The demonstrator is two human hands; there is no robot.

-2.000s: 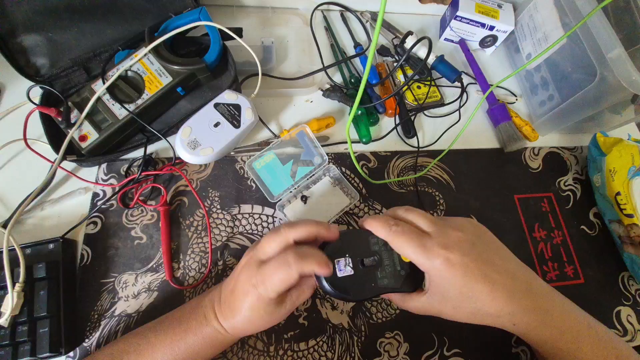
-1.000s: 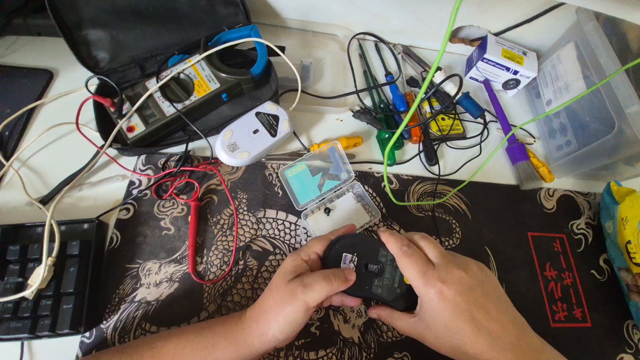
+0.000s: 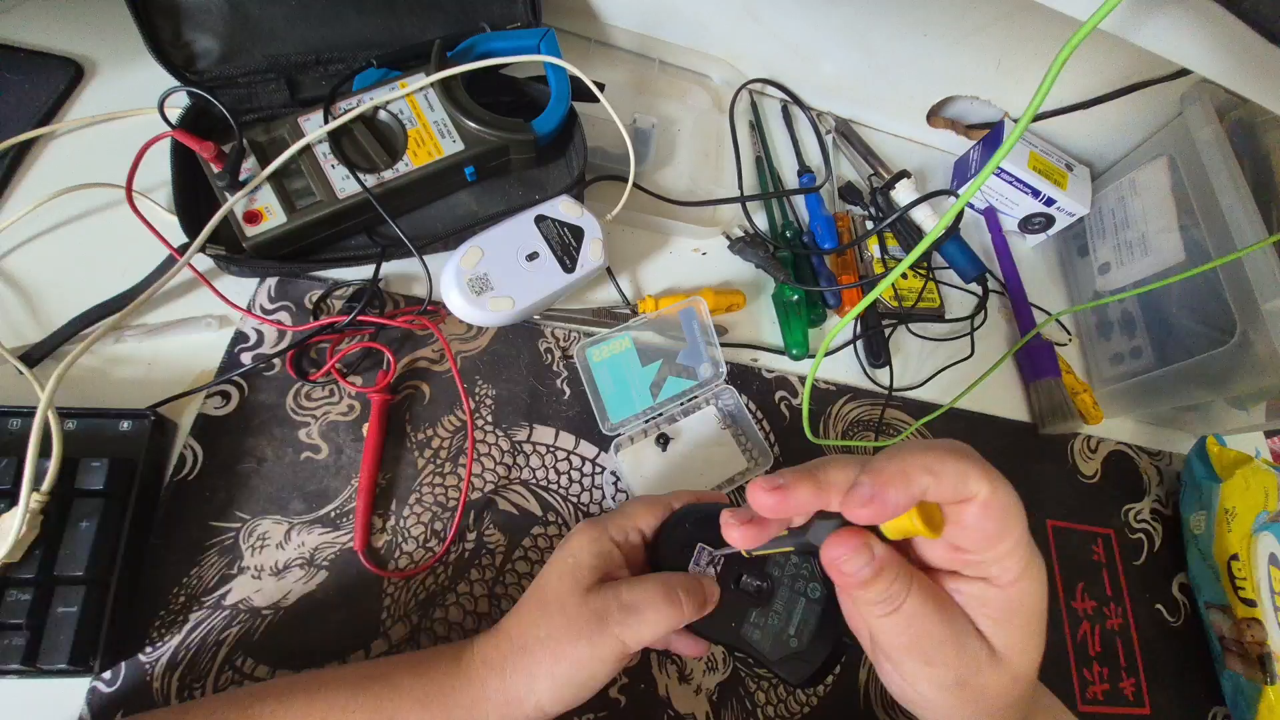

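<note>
A black computer mouse [image 3: 790, 610] lies underside up in my left hand [image 3: 620, 590], its thumb near a printed square label. My right hand [image 3: 930, 560] pinches a small precision screwdriver [image 3: 800, 538] with a grey and yellow handle. The screwdriver's thin shaft points left to the label area of the mouse; whether its tip touches cannot be told. Just beyond my hands, a small clear plastic box [image 3: 690, 440] stands open with a tiny black part [image 3: 662, 440] inside. A white mouse [image 3: 525, 262], also underside up, rests farther back.
A clamp meter [image 3: 370, 140] lies in its black case, with a red test probe [image 3: 372, 470] on the dragon-patterned mat. Screwdrivers [image 3: 790, 300], a soldering iron [image 3: 940, 235], a purple brush [image 3: 1020, 310] and a green cable [image 3: 930, 240] spread behind. A keyboard [image 3: 75, 550] sits left, a plastic bin [image 3: 1180, 290] right.
The screwdriver now shows plainly in my right hand, which has lifted off the black mouse. My left hand still holds the mouse.
</note>
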